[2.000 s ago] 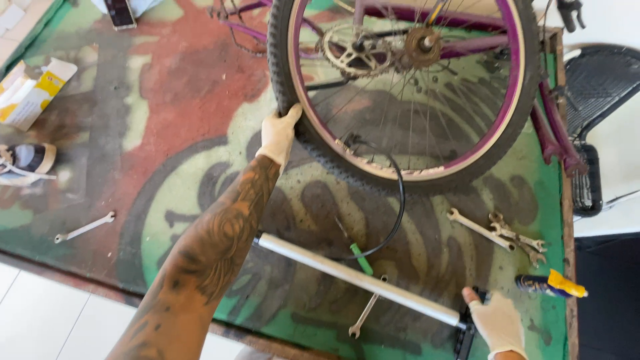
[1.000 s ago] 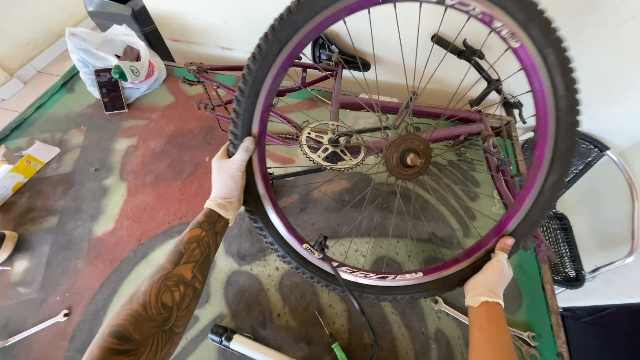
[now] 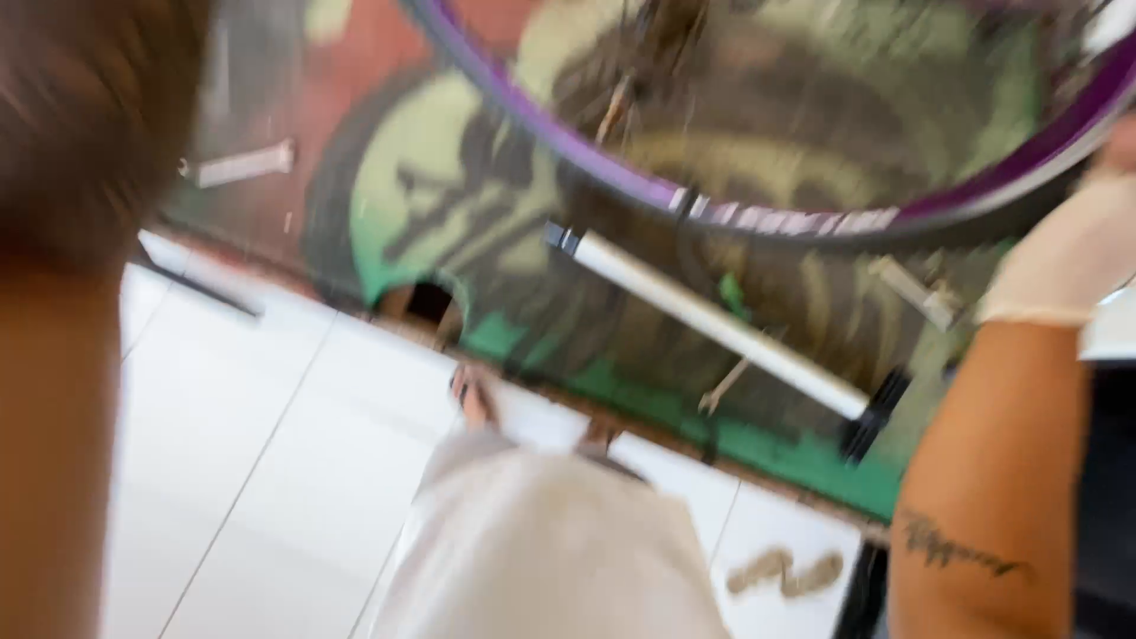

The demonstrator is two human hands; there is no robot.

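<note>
A purple bicycle wheel rim [image 3: 577, 146] fills the upper right, blurred by motion; its top is out of frame. My right hand [image 3: 1065, 240], in a pale glove, is at the wheel's right side, with the fingers partly cut off by the frame edge. Of my left arm only the blurred forearm shows at the left; the left hand is out of view. Below the rim a hand pump with a white barrel [image 3: 719, 324] and black ends lies slantwise on the painted table. Beside it are a small wrench [image 3: 725, 386] and a green-handled tool [image 3: 733, 295].
Another wrench [image 3: 244, 166] lies on the table's left part, and blurred wrenches [image 3: 914, 291] lie near my right wrist. The table's front edge [image 3: 524, 382] has a notch cut in it. My legs and feet are below, over white floor tiles [image 3: 240, 426].
The view has swung down sharply toward the floor. Two seconds ago my right hand was at the pump's end; one second ago both hands held the wheel raised by its tyre.
</note>
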